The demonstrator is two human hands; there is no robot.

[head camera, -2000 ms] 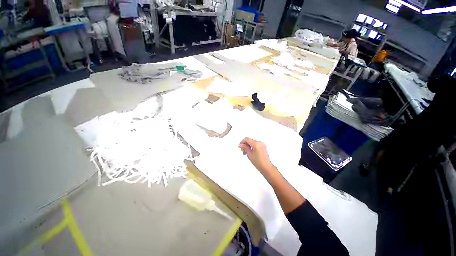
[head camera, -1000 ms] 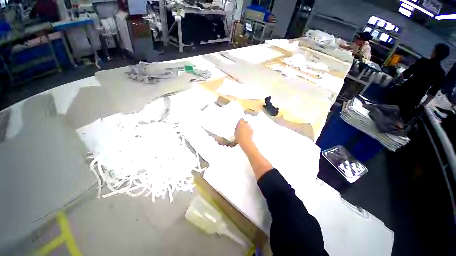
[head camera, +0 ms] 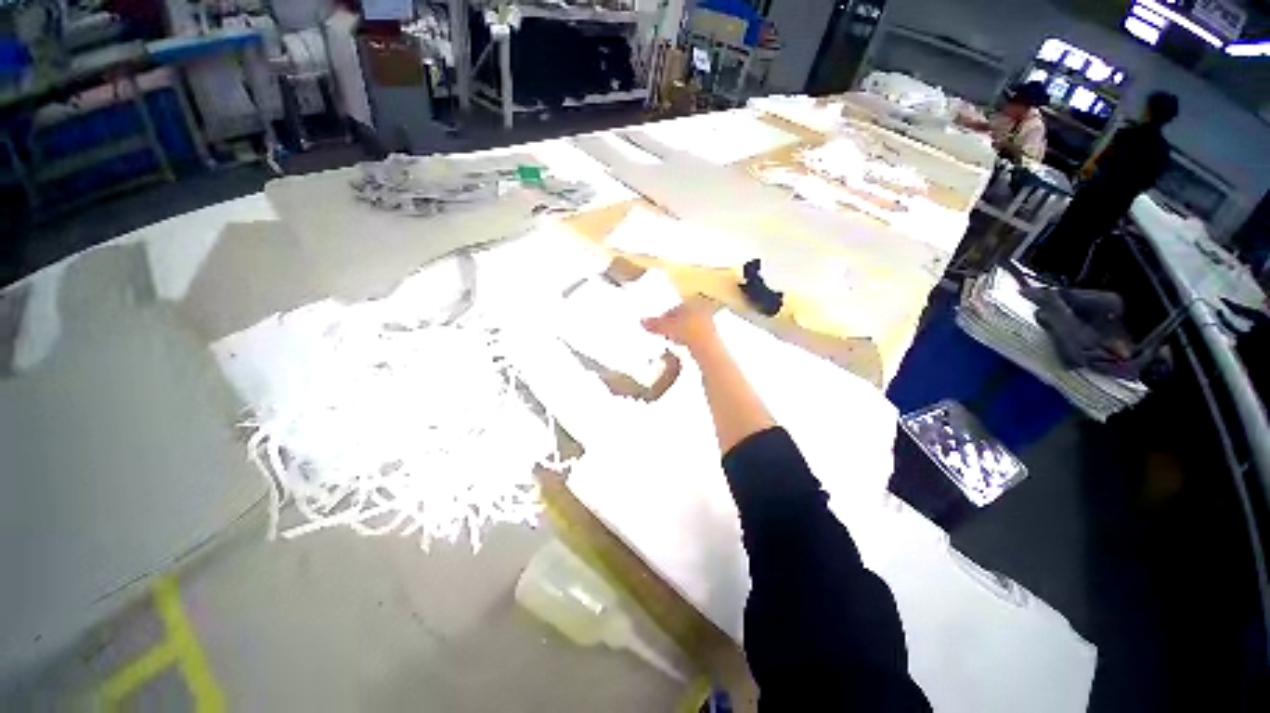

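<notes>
My right hand (head camera: 683, 332) reaches over the stack of white cut panels (head camera: 752, 418), its fingers near the neck opening. Glare hides whether the fingers hold a piece of white material. My left hand is not in view. The squeeze bottle (head camera: 564, 596) lies on its side on the grey-beige surface, nozzle towards the lower right. A heap of white strips (head camera: 404, 432) lies left of the stack.
A black item (head camera: 761, 287) lies on brown paper beyond the stack. Grey scraps (head camera: 446, 188) with a green item lie at the far side. Yellow tape (head camera: 178, 648) marks the near left. A transparent bin (head camera: 961, 453) stands right of the table. Two people are at the far right.
My right hand has moved forward and left over the stack since the earliest frame, then slightly further away. The standing person at the right has moved away. The bottle still lies in place.
</notes>
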